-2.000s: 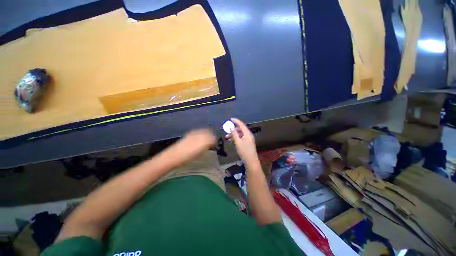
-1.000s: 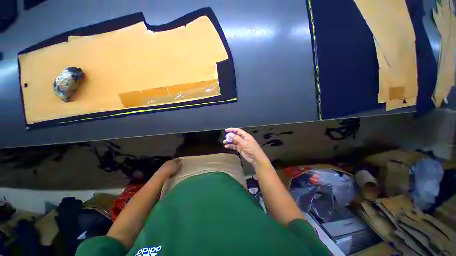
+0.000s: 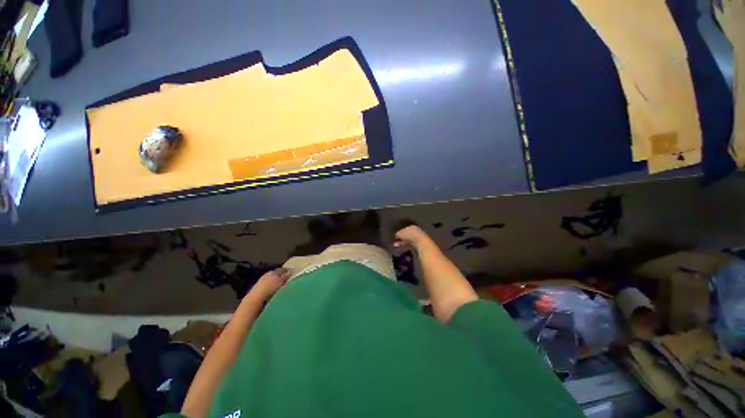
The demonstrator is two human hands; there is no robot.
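Note:
A tan pattern piece (image 3: pixel 220 122) lies on a slightly larger dark fabric panel (image 3: pixel 378 135) on the table. A shiny tape patch (image 3: pixel 298 157) covers its lower right edge. A wrapped pattern weight (image 3: pixel 160 148) sits on its left part. A yellow line runs along the panel's near edge. My left hand (image 3: pixel 269 282) is at my waist, off the table, its fingers hard to make out. My right hand (image 3: pixel 408 237) is just beyond my waist below the table edge, small, fingers curled; a small pale spot shows at the fingertips, too unclear to name.
The grey-blue table (image 3: pixel 445 114) has its near edge in front of me. Navy cloth (image 3: pixel 564 106) with tan card shapes (image 3: pixel 662 98) lies at the right. Papers (image 3: pixel 28 147) and dark scissors (image 3: pixel 46 114) are at the far left. Scraps and cardboard (image 3: pixel 694 367) lie below.
The view has shifted, showing more of the table's left side. My left hand has moved back to my waist. My right hand has lowered and turned, and the white chalk no longer shows clearly.

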